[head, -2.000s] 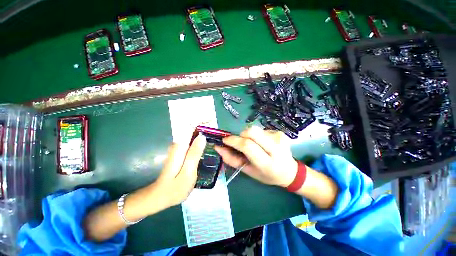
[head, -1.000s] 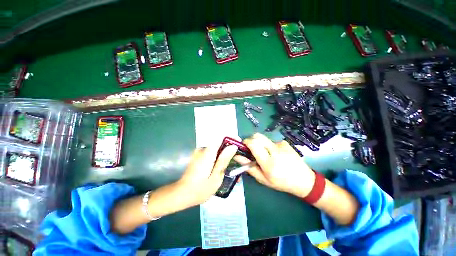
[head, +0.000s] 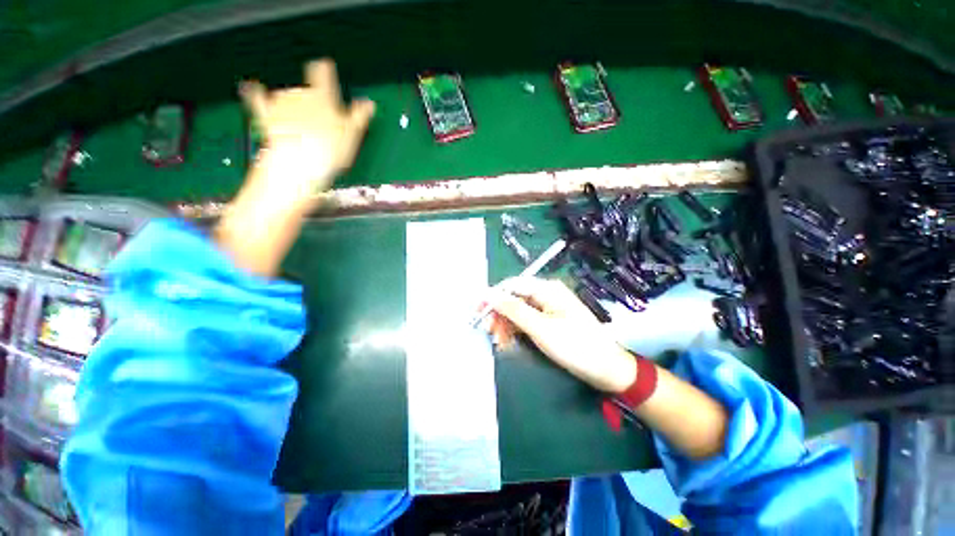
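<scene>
My left hand (head: 304,124) is stretched out over the green conveyor, blurred, with its fingers apart. It partly covers a phone on the belt; whether it touches that phone cannot be told. My right hand (head: 545,319) is above the right edge of the pale label sheet (head: 448,356) and holds a thin white pen-like tool (head: 545,259) that points up and to the right. A red-edged phone assembly (head: 446,106) lies on the belt right of my left hand. Loose black parts (head: 628,251) lie in a pile beyond my right hand.
A black bin (head: 770,262) of black parts stands at the right. Clear plastic trays (head: 21,274) holding phones are at the left edge. More phones (head: 586,96) lie spaced along the belt, with small white bits beside them. A worn pale strip (head: 545,182) divides belt and bench.
My left hand has let go of the phone and moved up and left over the belt. That phone is gone from between my hands. The tool in my right hand now points up-right.
</scene>
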